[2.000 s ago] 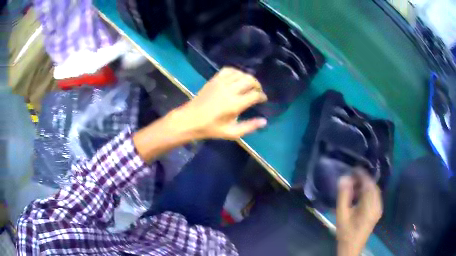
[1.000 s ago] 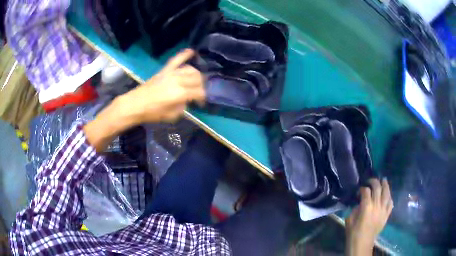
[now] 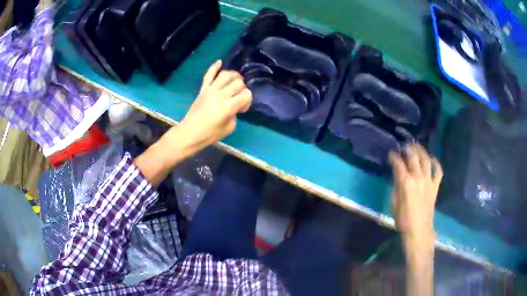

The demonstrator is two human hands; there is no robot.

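Observation:
Two glossy black molded trays lie side by side on the green bench (image 3: pixel 277 153), hollows facing up. The left tray (image 3: pixel 294 63) and the right tray (image 3: pixel 384 110) sit edge to edge with a narrow dark seam. My left hand (image 3: pixel 218 107) is at the left tray's near left edge, fingers curled; whether it grips the edge is unclear. My right hand (image 3: pixel 416 182) has its fingertips on the right tray's near right edge, slightly blurred. No bagged part shows in the hollows.
More black trays (image 3: pixel 173 34) stand on edge at the bench's far left. A blue-rimmed tray (image 3: pixel 462 58) with a dark item lies on the far side. Clear plastic (image 3: pixel 63 185) is on the floor at left, near a person's purple plaid sleeve (image 3: pixel 34 98). A dark bagged shape (image 3: pixel 479 167) is at right.
The right tray has turned and moved up beside the left tray, and my right hand has moved up with it. My left hand remains at the left tray's left side.

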